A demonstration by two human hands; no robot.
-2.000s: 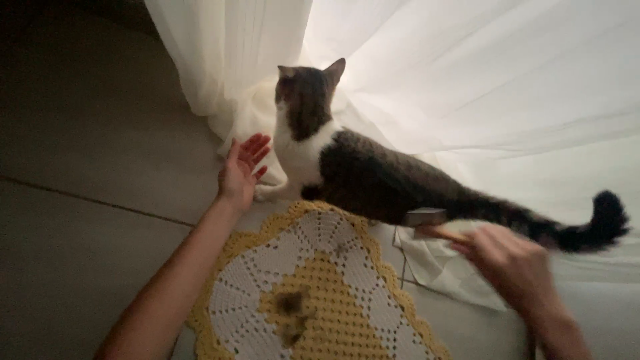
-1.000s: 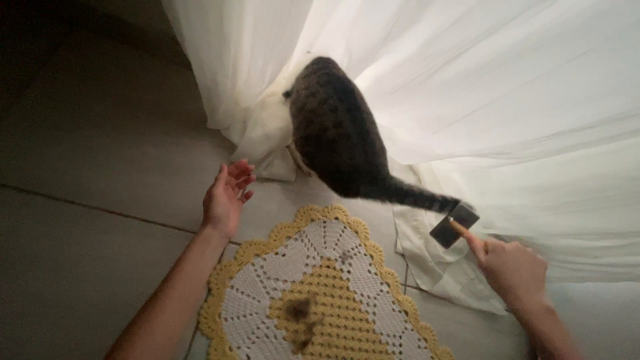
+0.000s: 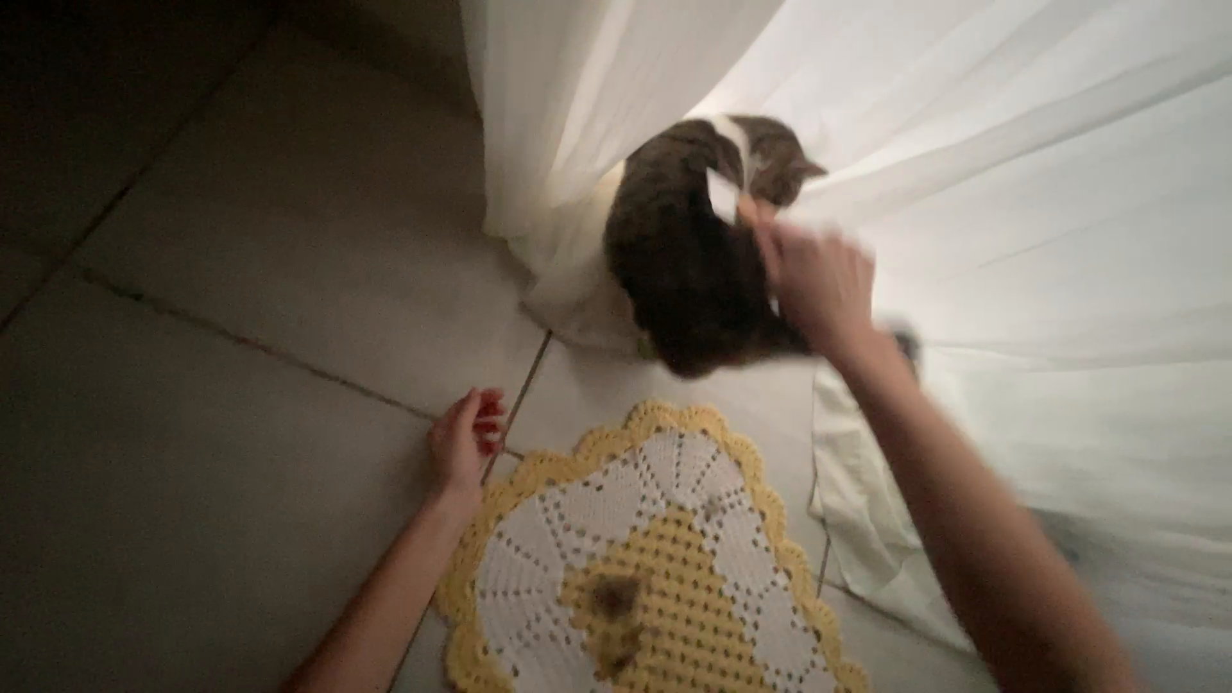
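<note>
A dark tabby cat (image 3: 674,260) with a white band at its neck stands beside the curtain, its head turned to the right. My right hand (image 3: 823,279) grips the handle of a small pet brush (image 3: 722,196), whose pale, blurred head is over the cat's back; whether it touches the fur I cannot tell. Below and left of the cat, my left hand (image 3: 467,438) is held with its fingers loosely curled and apart, holding nothing, near the upper left edge of a yellow and white crocheted rug (image 3: 664,472).
A sheer white curtain (image 3: 1039,192) hangs behind and right of the cat, its hem bunched on the floor. Dark clumps that look like fur (image 3: 616,597) lie on the rug's yellow middle. Grey floor tiles (image 3: 260,423) extend to the left.
My right hand has brought the brush up from beside the tail to over the cat's back. The cat has turned its head to the right. The view has shifted.
</note>
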